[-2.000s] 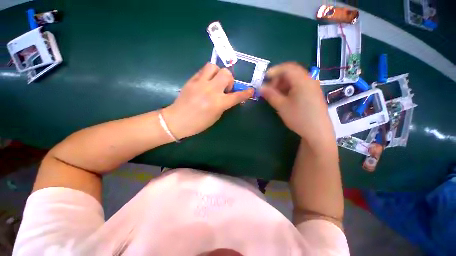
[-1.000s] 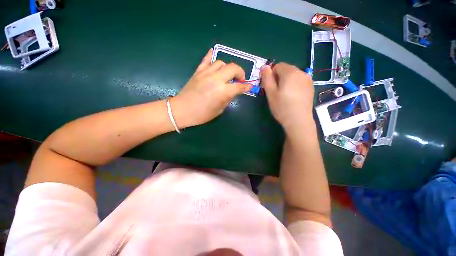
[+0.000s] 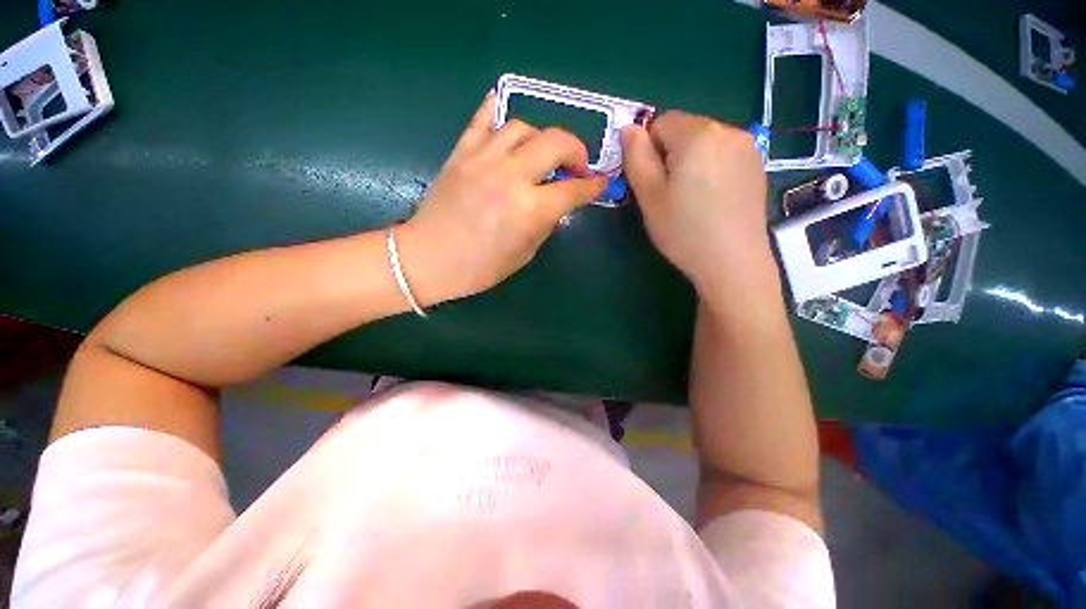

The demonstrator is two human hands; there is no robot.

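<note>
A white housing frame [image 3: 560, 89] with a large window lies on the dark green bench in front of me. A blue battery [image 3: 613, 189] lies along its near side, partly under my fingers. My left hand [image 3: 500, 196] holds the frame's left side and presses on the battery with thumb and fingers. My right hand [image 3: 700, 190] is closed at the frame's right end, fingertips pinched at a small dark and red part, perhaps wires [image 3: 644, 115]. What exactly the fingertips grip is hidden.
At right lie part-built units, with a white outer cover [image 3: 800, 264] on top, a blue battery [image 3: 915, 133] and a frame with a green board [image 3: 852, 123]. Another white unit [image 3: 74, 89] lies far left. A person's blue sleeve [image 3: 1012, 500] shows at lower right.
The pale oblong module seen above the frame two seconds ago no longer shows there. My right hand has closed at the frame's right end. The frame sits slightly higher in view.
</note>
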